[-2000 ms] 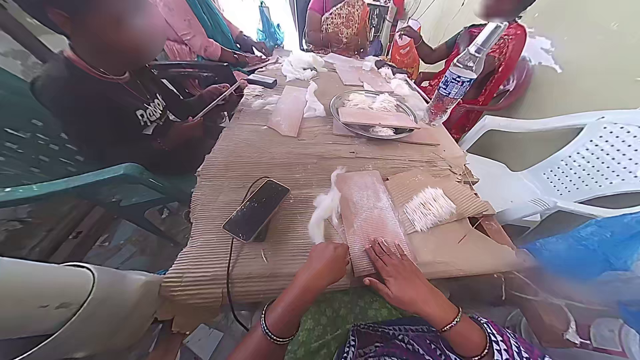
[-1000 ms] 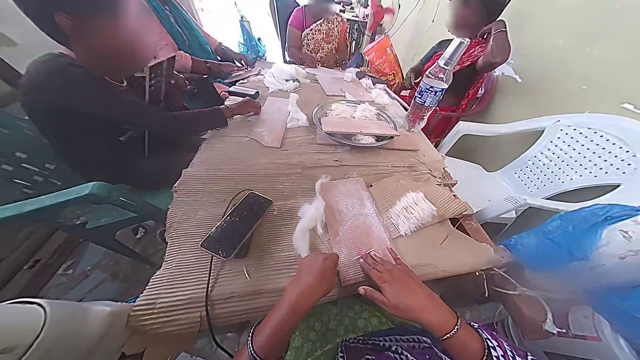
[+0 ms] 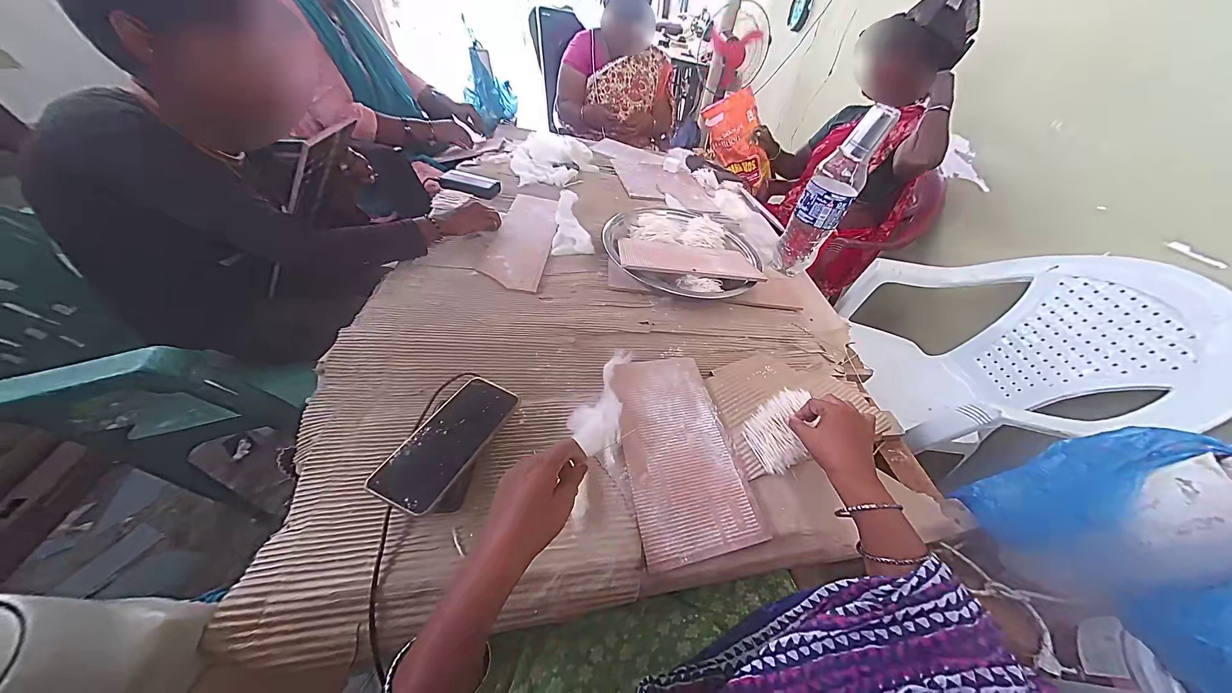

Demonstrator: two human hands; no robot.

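Note:
My left hand [image 3: 544,491] pinches the lower end of a tuft of white cotton [image 3: 599,416], just left of a ridged pinkish board [image 3: 683,462]. My right hand [image 3: 835,438] is at a pile of thin white cotton wicks [image 3: 776,431], fingertips at its right side; whether a wick is between them I cannot tell. The pile lies on a piece of corrugated cardboard [image 3: 736,380] to the right of the board. The board lies flat near the table's front edge, with neither hand on it.
A phone [image 3: 443,445] with a cable lies at left on the cardboard-covered table [image 3: 462,337]. Farther back are a steel plate [image 3: 616,252] of wicks, a plastic bottle [image 3: 818,207] and another board [image 3: 520,241]. Several people sit around. A white chair [image 3: 1078,327] and blue plastic [image 3: 1078,491] are at right.
Both hands have left the lower end of the ridged board: the left went to the cotton, the right to the wick pile. The person at left now reaches toward the far board.

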